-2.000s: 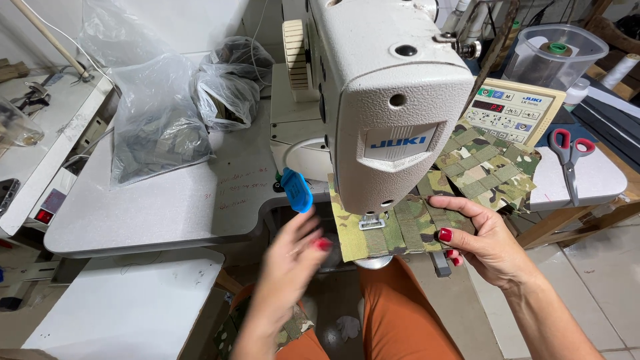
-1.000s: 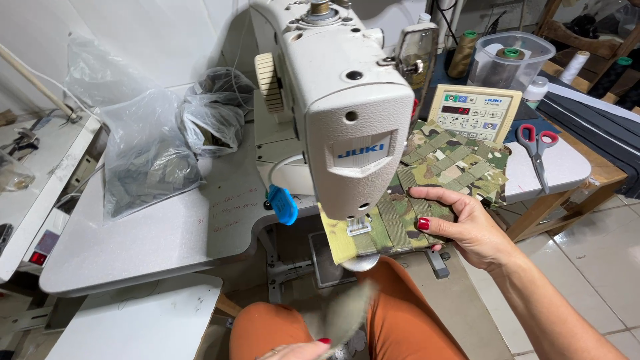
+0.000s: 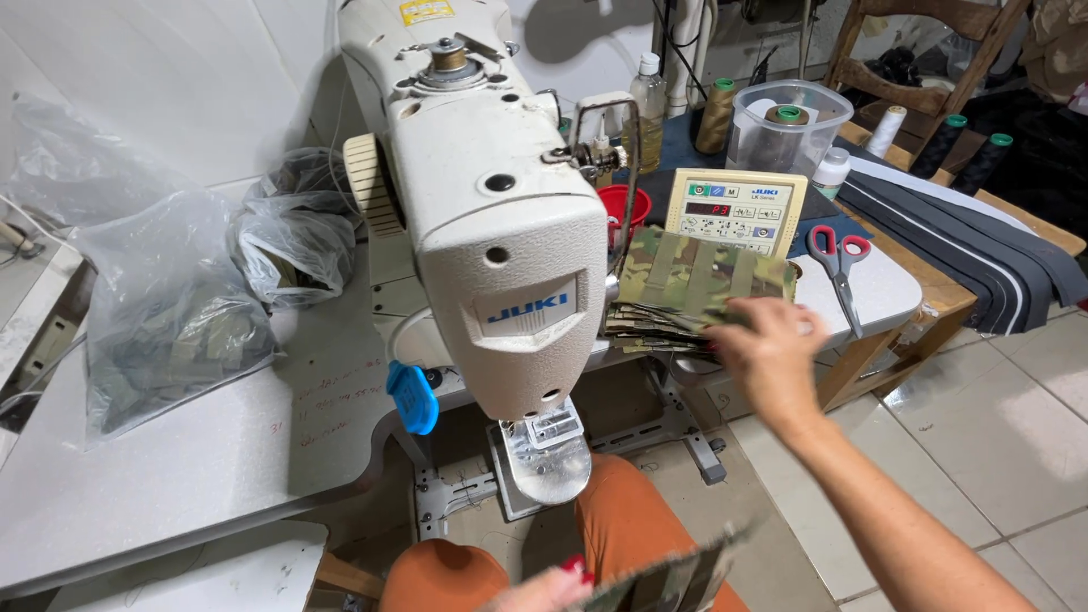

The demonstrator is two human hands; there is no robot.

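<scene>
At the bottom edge, my left hand [image 3: 544,588] holds a camouflage fabric piece [image 3: 663,582] with sewn webbing strips, partly out of frame and blurred. My right hand [image 3: 769,348] is at the front edge of a stack of camouflage fabric pieces [image 3: 697,272] right of the sewing machine; blur hides whether its fingers grip the top piece. The white Juki sewing machine [image 3: 510,221] stands in the middle. Its metal clamp frame [image 3: 555,427] sits over the bare rounded arm plate [image 3: 548,467], with no fabric under it. A blue plastic tag-like piece [image 3: 412,398] hangs beside the head.
Red-handled scissors [image 3: 837,268] lie right of the control panel [image 3: 735,208]. Behind are a clear plastic tub [image 3: 790,127], thread spools [image 3: 716,116] and a bottle [image 3: 646,110]. Plastic bags [image 3: 170,331] lie on the left table [image 3: 314,450]. Dark fabric strips [image 3: 960,238] drape at right.
The camouflage piece under the clamp has left the machine, and one is now in my left hand at the bottom. My right hand has moved from the machine to the stack.
</scene>
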